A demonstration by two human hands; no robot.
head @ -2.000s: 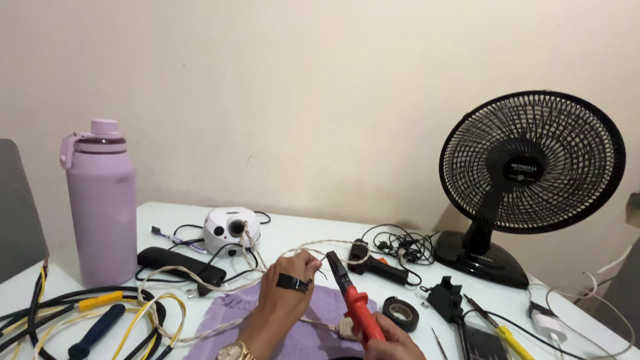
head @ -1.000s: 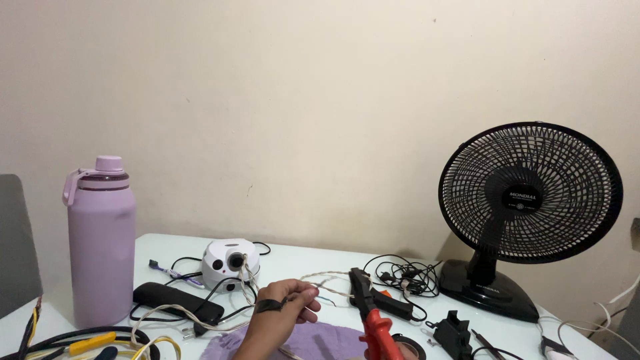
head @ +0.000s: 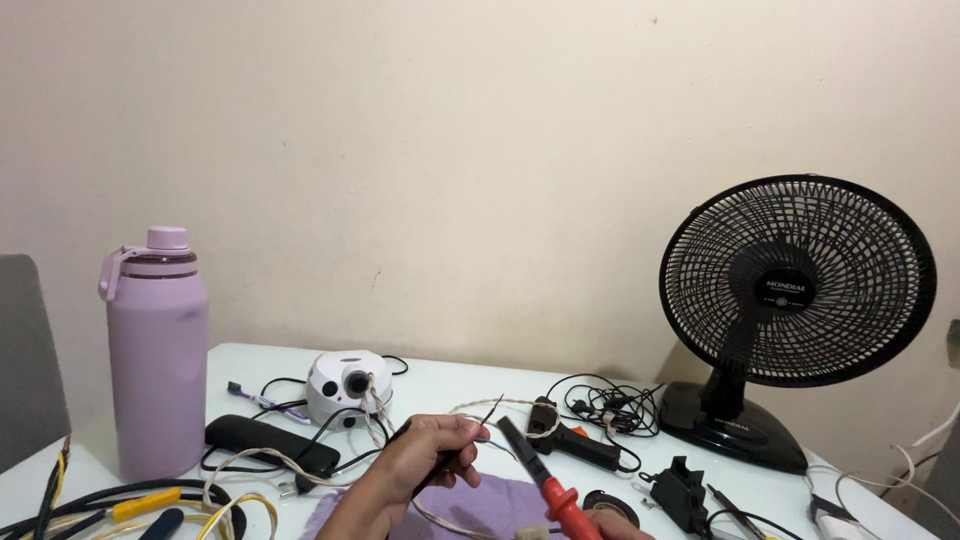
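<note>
My left hand (head: 435, 457) pinches a dark cable whose thin wires (head: 491, 411), one dark reddish and one blue-grey, stick out past the fingertips. From the lower edge my right hand (head: 611, 525) grips red-handled pliers (head: 551, 487), their dark jaws pointing up and left beside the wire ends, apart from them. Under the hands lies a purple cloth (head: 487, 499). A twisted beige cord (head: 450, 525) crosses it, near a pale connector (head: 531, 532). Black electrical tape (head: 611, 508) lies at the cloth's right.
A purple bottle (head: 157, 375) and coiled cables (head: 240, 517) stand left. Behind are a white device (head: 349, 390), a toothbrush (head: 270, 403) and a black case (head: 270, 441). Rightward are a black gun-shaped tool (head: 577, 446), tangled black cord (head: 611, 405), a black plastic part (head: 679, 491) and a fan (head: 795, 285).
The view has tilted up since two seconds ago. The pliers' jaws, earlier close by the left fingers, are apart from them. The dark cable and its wire ends now show in my left hand.
</note>
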